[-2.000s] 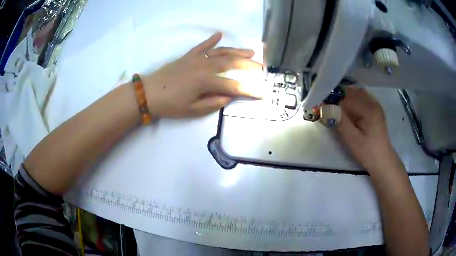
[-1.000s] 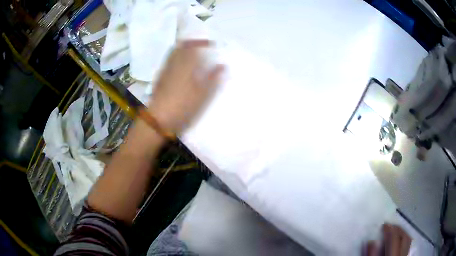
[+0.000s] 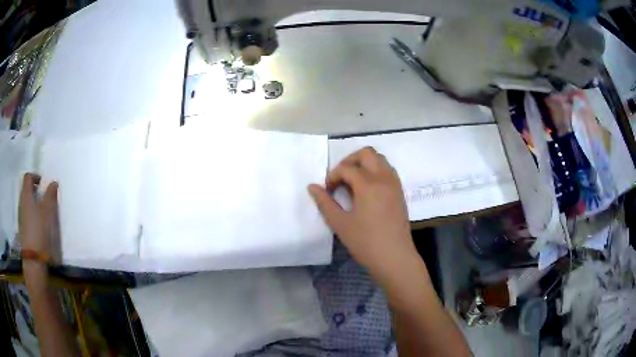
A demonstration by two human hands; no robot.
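Note:
A white fabric panel [image 3: 230, 199] lies flat on the front of the machine table, with a seam or edge line across it left of centre. My left hand [image 3: 38, 219] is at the panel's far left, fingers up; whether it grips cloth is unclear. My right hand [image 3: 366, 202] is at the panel's right edge, thumb and forefinger close to it; a grip on the cloth cannot be made out. The presser foot and needle area [image 3: 239, 78] is behind the panel. Another white piece [image 3: 230, 307] lies on my lap.
The sewing machine head [image 3: 230, 28] and arm span the top. Dark snips [image 3: 415, 64] lie on the bed plate [image 3: 335, 90]. A printed ruler [image 3: 453, 187] runs along the front edge at right. Colourful cloth [image 3: 575, 150] hangs at the right, above clutter. A patterned apron [image 3: 356, 303] covers my lap.
The view has swung right and the machine now spans the top. The white panel lies flat between my hands. My right hand has come to its right edge; my left is at far left.

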